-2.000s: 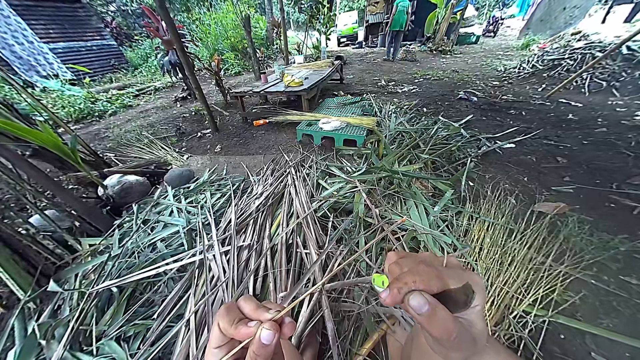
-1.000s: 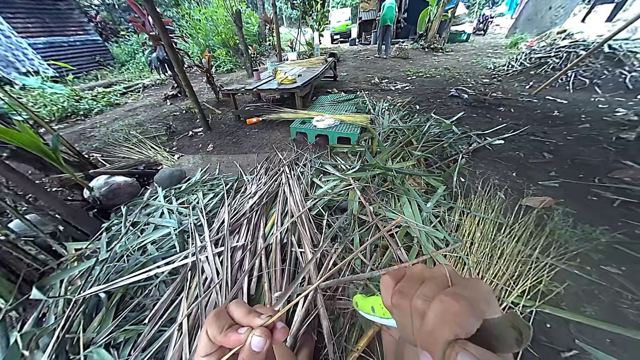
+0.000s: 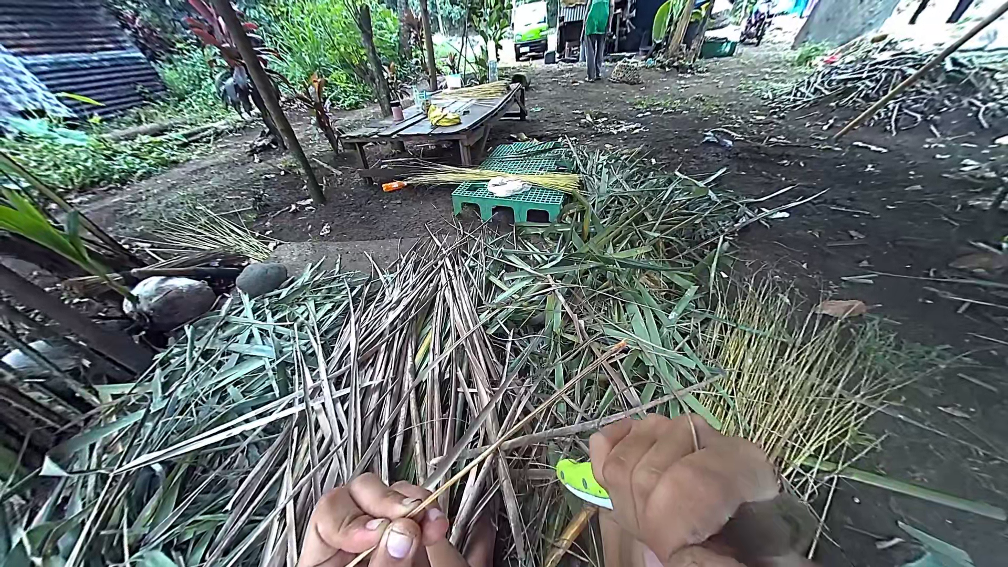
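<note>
My left hand (image 3: 382, 524), low in the view, pinches a thin tan leaf midrib (image 3: 516, 429) that slants up to the right. A grey-brown strip of leaf runs from near those fingertips towards my right hand (image 3: 685, 480). The right hand is closed around a lime-green handle (image 3: 581, 480) with dark spots, seemingly a knife's; its blade is hidden or cannot be told from the strip. Dry brown leaf strips (image 3: 417, 370) lie beneath and beyond both hands, with green leaf strips (image 3: 638, 307) around them. Thin yellow-green midribs (image 3: 780, 378) are heaped to the right.
Ahead stands an upturned green plastic crate (image 3: 512, 193) bearing a midrib bundle and something white. Behind it is a low wooden table (image 3: 425, 126) with a yellow bag. A coconut husk (image 3: 169, 302) and a stone (image 3: 262, 278) lie at left. A person (image 3: 596, 35) stands far off.
My right hand, with the green handle, has turned and moved so that its back faces up and more of the handle shows. The left hand keeps its pinch on the midrib.
</note>
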